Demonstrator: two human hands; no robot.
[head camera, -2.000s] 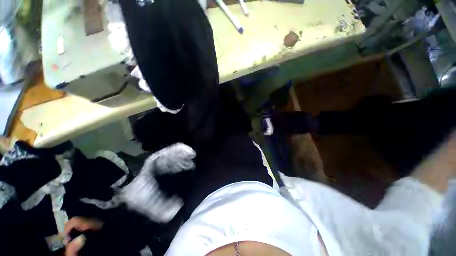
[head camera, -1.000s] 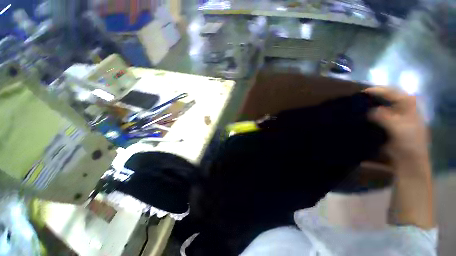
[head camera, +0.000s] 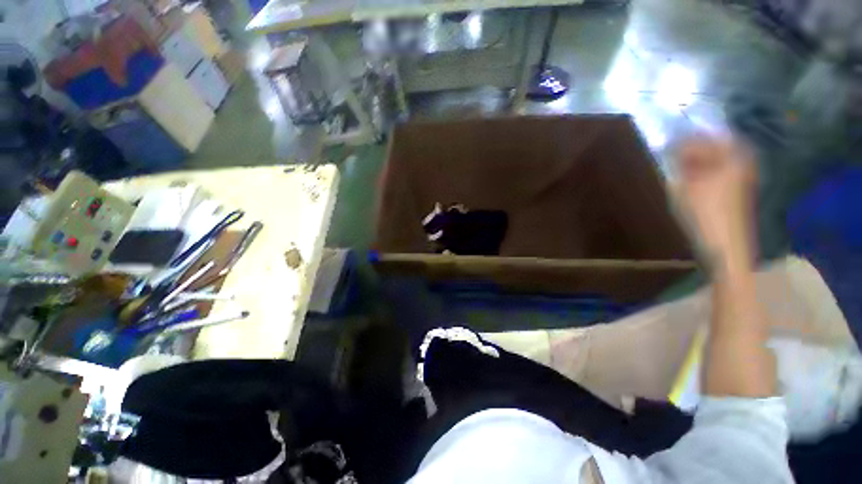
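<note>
A black garment piece (head camera: 208, 416) lies at the sewing machine head (head camera: 38, 425) at the lower left, with white lace trim along part of its edge. More black cloth (head camera: 539, 392) with a white lace edge lies over my lap. A small black piece with white trim (head camera: 477, 232) lies inside a large brown cardboard box (head camera: 529, 269). My right hand (head camera: 715, 175) is blurred, raised at the box's right side. No cloth shows in it, but its fingers are too blurred to read. My left hand is out of the picture.
The cream table (head camera: 307, 217) holds a control box (head camera: 80, 227), a black phone (head camera: 146, 248), and several pens and tools (head camera: 194, 274). Brown cardboard (head camera: 794, 312) lies at the right. Boxes (head camera: 156, 95) and another table (head camera: 435, 9) stand farther back.
The view has swung right, bringing the open box into view. A second ago my right hand held a large black cloth stretched out to the right; now no cloth shows in it. My left hand has left the picture.
</note>
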